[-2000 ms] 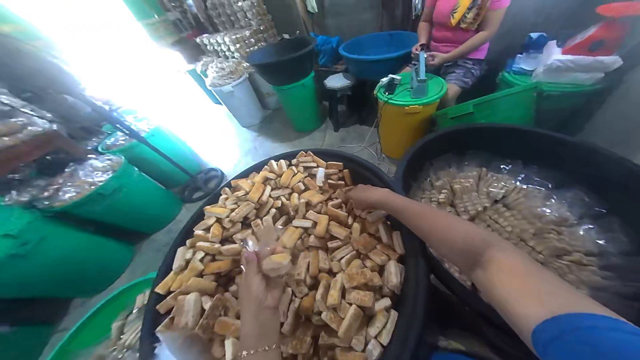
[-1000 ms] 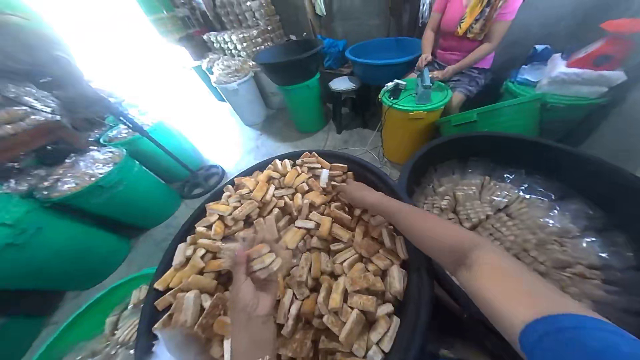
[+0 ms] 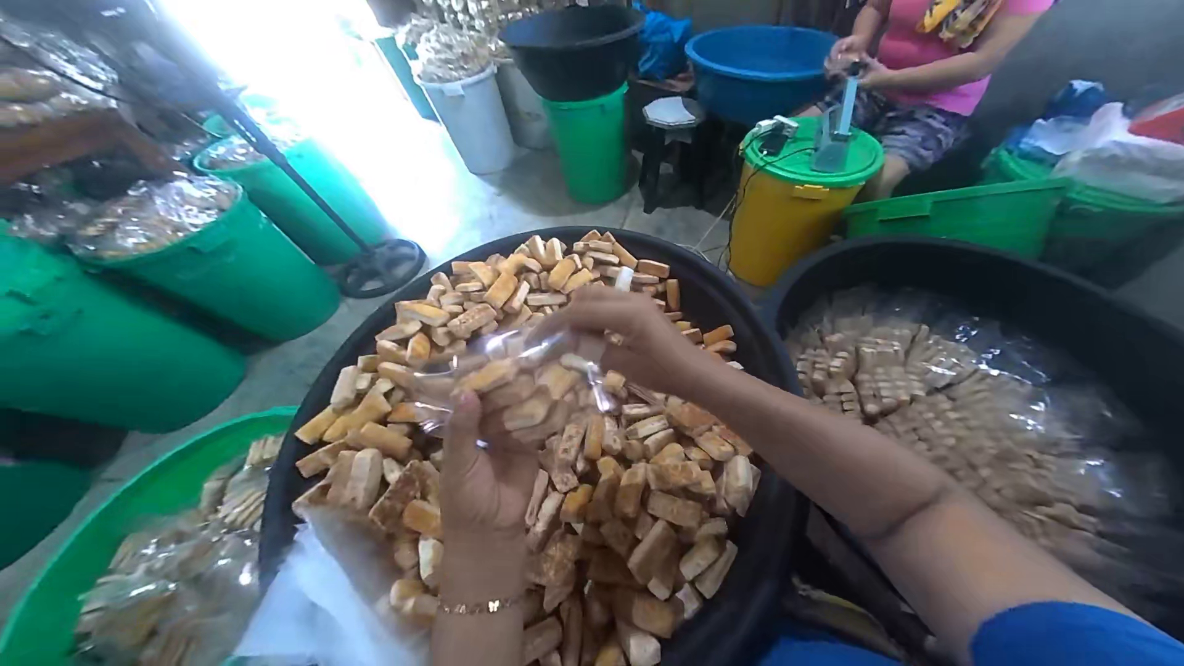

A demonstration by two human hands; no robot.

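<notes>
Oblong pieces of browned baked bread or biscuit fill a large round black tub. Over them, my left hand holds a clear plastic bag from below, with several pieces inside it. My right hand is at the bag's upper right part, its fingers bent onto the plastic. Some fingertips of both hands are blurred or hidden by the bag. A stack of thin white plastic lies at the tub's lower left edge.
A second black tub at right holds packed bags. A green basin with bags stands at lower left, green bins beyond it. A person sits behind a yellow bucket bearing a sealing device. A pedestal base stands on the floor.
My right hand has moved left from the pieces near the tub's far right side to the clear bag. My left hand still holds pieces over the tub.
</notes>
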